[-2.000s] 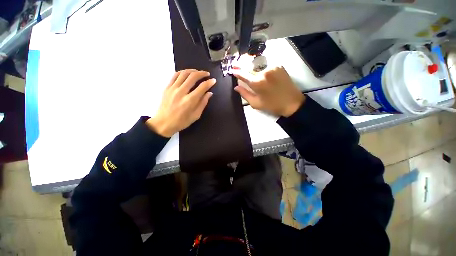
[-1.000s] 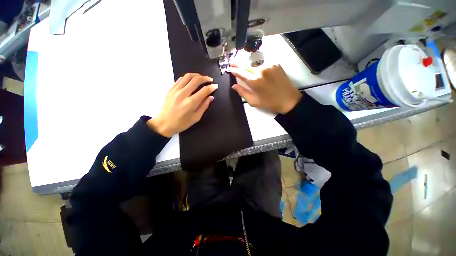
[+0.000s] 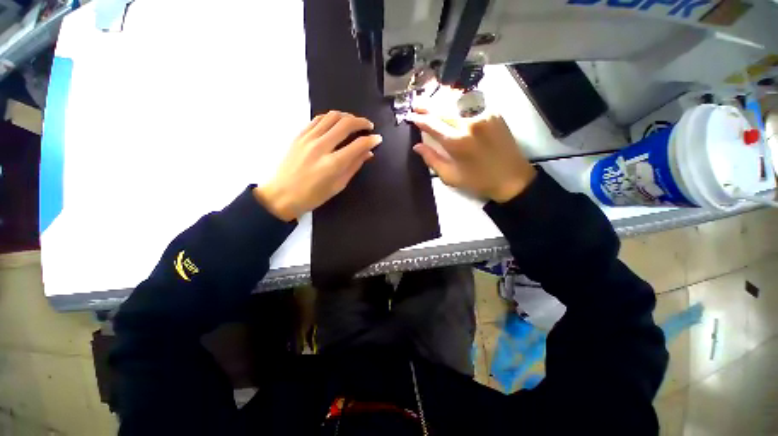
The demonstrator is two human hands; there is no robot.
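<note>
A dark fabric panel [image 3: 375, 200] lies flat on the white table, running under the sewing machine head [image 3: 529, 34] and slightly over the table's front edge. My left hand [image 3: 324, 162] rests flat on the panel's left part, fingers slightly apart. My right hand [image 3: 473, 153] is at the panel's right edge, with its fingertips close to the brightly lit presser foot [image 3: 403, 106]. I cannot tell if the right fingers pinch the fabric. The needle itself is too small and glared to make out.
A black phone [image 3: 559, 98] lies beside the machine base. A blue-and-white cup [image 3: 640, 176] with a white lid stands at the right of the table [image 3: 171, 153]. Blue tape [image 3: 55, 145] runs along the table's left edge. Blue scraps [image 3: 519, 349] lie on the floor.
The panel has moved forward under the machine, and its slanted near end now lies closer to the table edge. Both hands stay in nearly the same place beside the presser foot. The view has shifted slightly.
</note>
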